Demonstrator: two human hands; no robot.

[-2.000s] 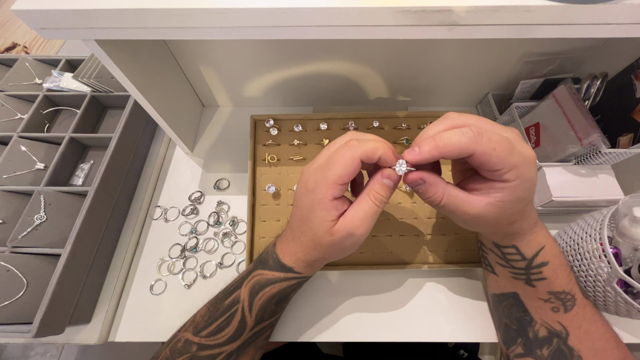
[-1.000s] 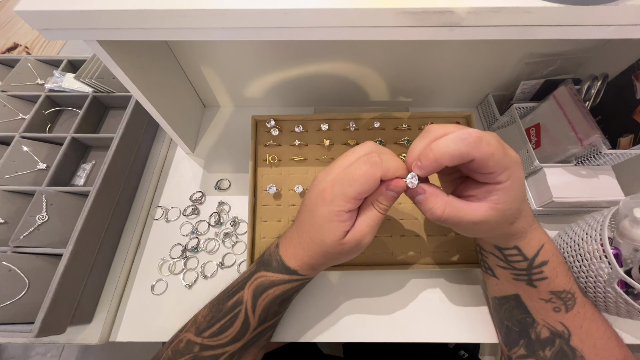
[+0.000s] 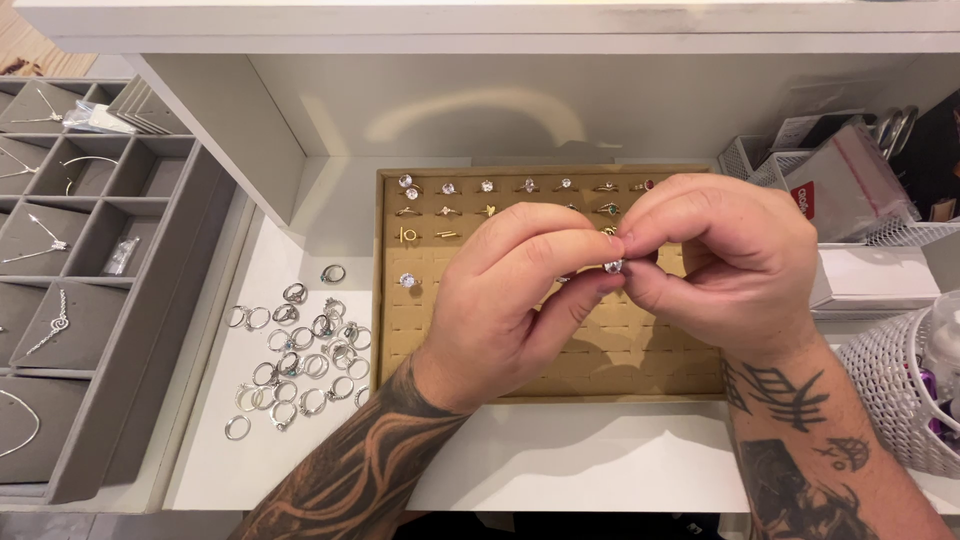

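Observation:
A ring with a large clear stone (image 3: 613, 266) is pinched between the fingertips of both my hands, above a tan slotted ring tray (image 3: 465, 375). My left hand (image 3: 510, 300) grips it from the left and my right hand (image 3: 720, 255) from the right; the fingers hide most of its band. Rows of rings stand in the upper slots, among them a clear-stone ring (image 3: 407, 280) at the left and a green-stone ring (image 3: 610, 208) above my fingertips. My hands cover part of the tray. Left of it, many loose silver-coloured rings (image 3: 315, 366) lie on the white surface.
Grey compartment trays (image 3: 112, 322) with necklaces and bracelets stand at the left. At the right are a white mesh basket (image 3: 896, 225) with plastic bags and scissors, a white box (image 3: 862, 277) and a round white woven basket (image 3: 885, 382). A white shelf edge (image 3: 480, 34) crosses the top.
The stone ring has turned between my fingertips, its stone now lower and partly covered. Both hands have shifted only slightly and still hold it.

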